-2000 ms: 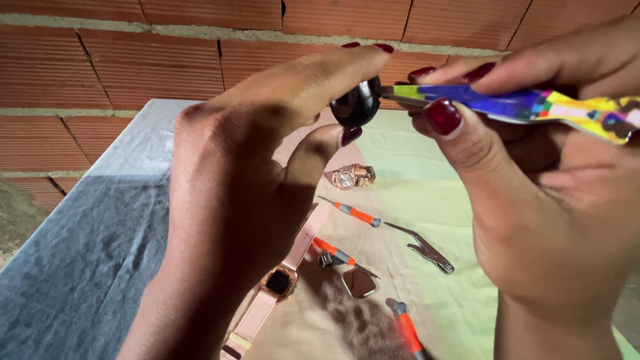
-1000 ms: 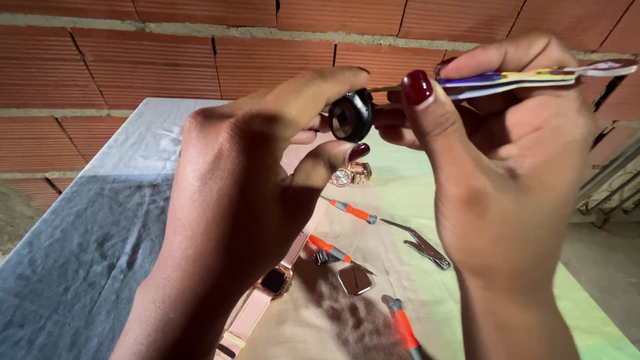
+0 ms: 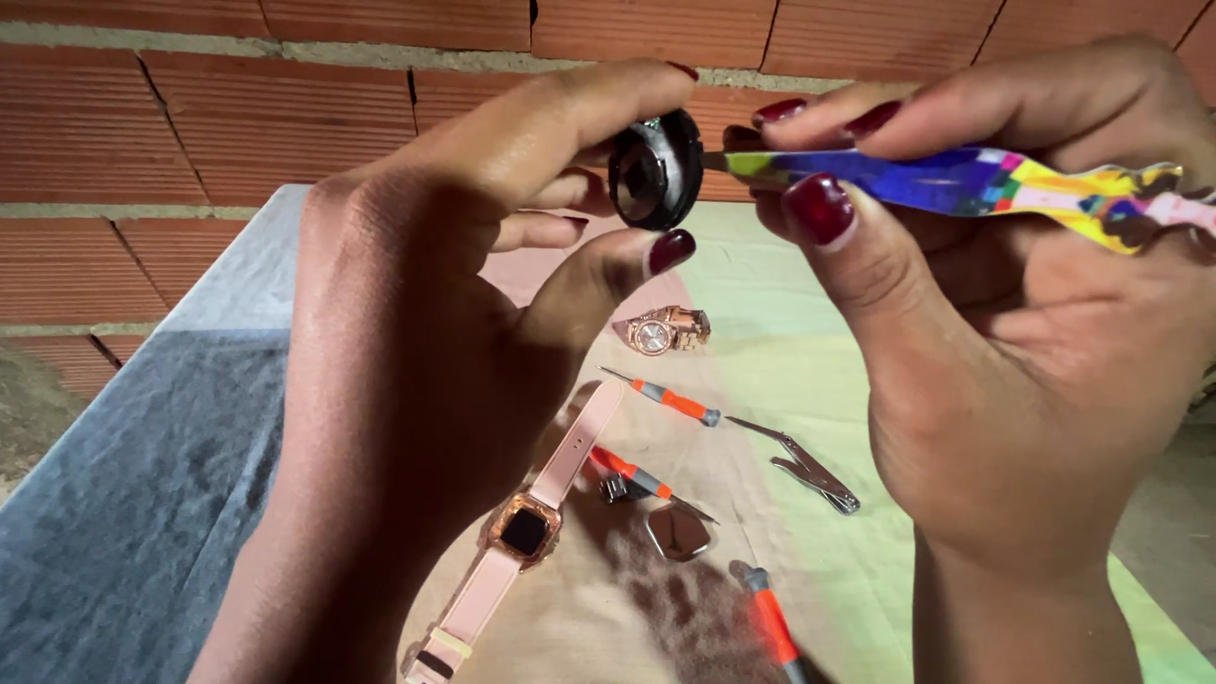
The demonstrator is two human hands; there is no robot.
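My left hand [image 3: 456,218] pinches a round black watch case [image 3: 657,171] between thumb and fingers, tilted so that its open inside partly shows. In my right hand [image 3: 988,228] is a pair of tweezers [image 3: 912,180] with a colourful printed pattern; the metal tip touches or lies close behind the case's right rim, and the exact contact is hidden. Below the hands lie a rose-gold wristwatch [image 3: 665,332] and a square watch with a pink strap [image 3: 524,534].
On the cloth lie orange and grey precision screwdrivers [image 3: 676,403], a nail clipper with its file out [image 3: 819,473], a square glass-like plate [image 3: 678,532] and a small metal part [image 3: 616,488]. A hollow-brick wall [image 3: 285,123] stands behind the table.
The tweezers have turned in my right hand, so the broad patterned side faces the camera again rather than the edge. My left hand still holds the black case.
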